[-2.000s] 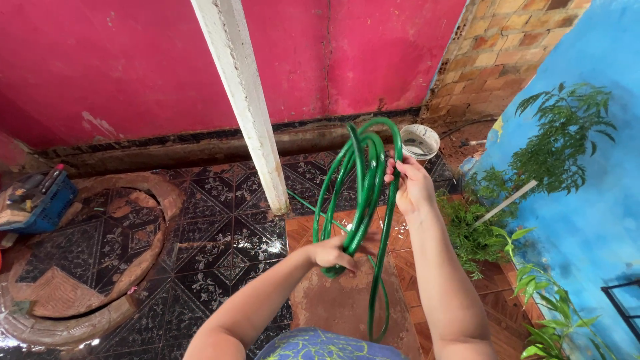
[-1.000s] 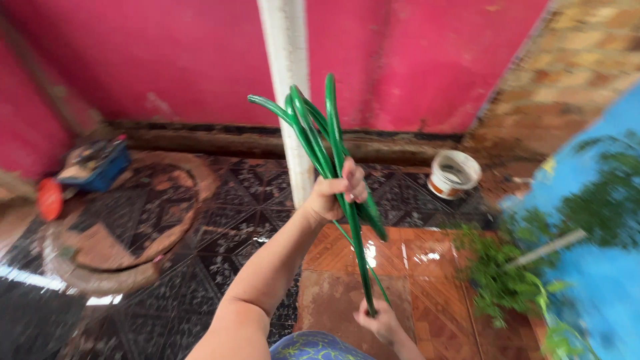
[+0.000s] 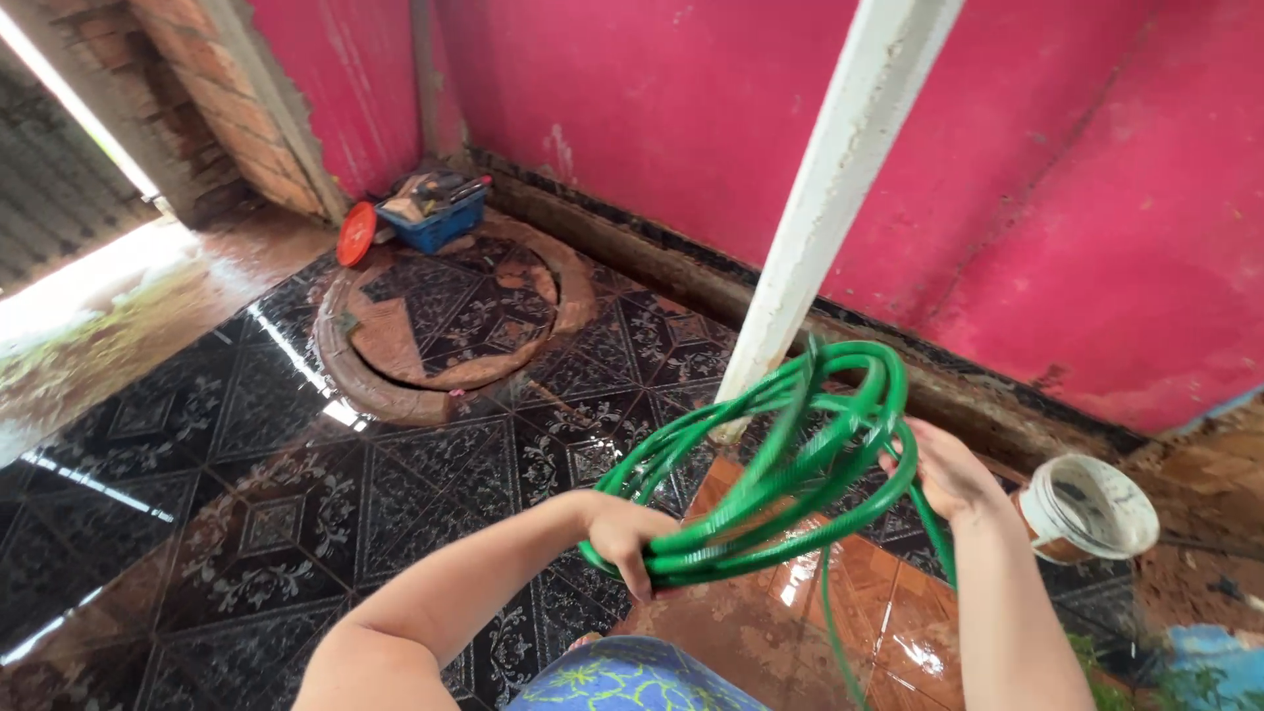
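A coiled green garden hose (image 3: 780, 474) is held up in front of me, its loops lying nearly flat and spread wide. My left hand (image 3: 632, 541) grips the bundled loops at their lower left side, fingers wrapped under them. At the right side of the coil, my right hand (image 3: 938, 469) closes around a strand of the hose; its fingers are partly hidden behind the loops. From the coil, a length of hose hangs down past my right wrist, and a thinner-looking stretch runs down over the orange tiles.
A white post (image 3: 815, 188) stands just beyond the coil. To the right is a white bucket (image 3: 1091, 509). A raised ring (image 3: 385, 395) surrounds a round floor cover. Farther back are a blue basket (image 3: 439, 222) of items and an orange-red lid (image 3: 356, 234). The dark tiled floor (image 3: 425, 494) looks wet.
The hose, bunched narrowly and upright a second ago, is now spread into wide loops. My right hand has risen from below to the coil's right side. The view has swung left.
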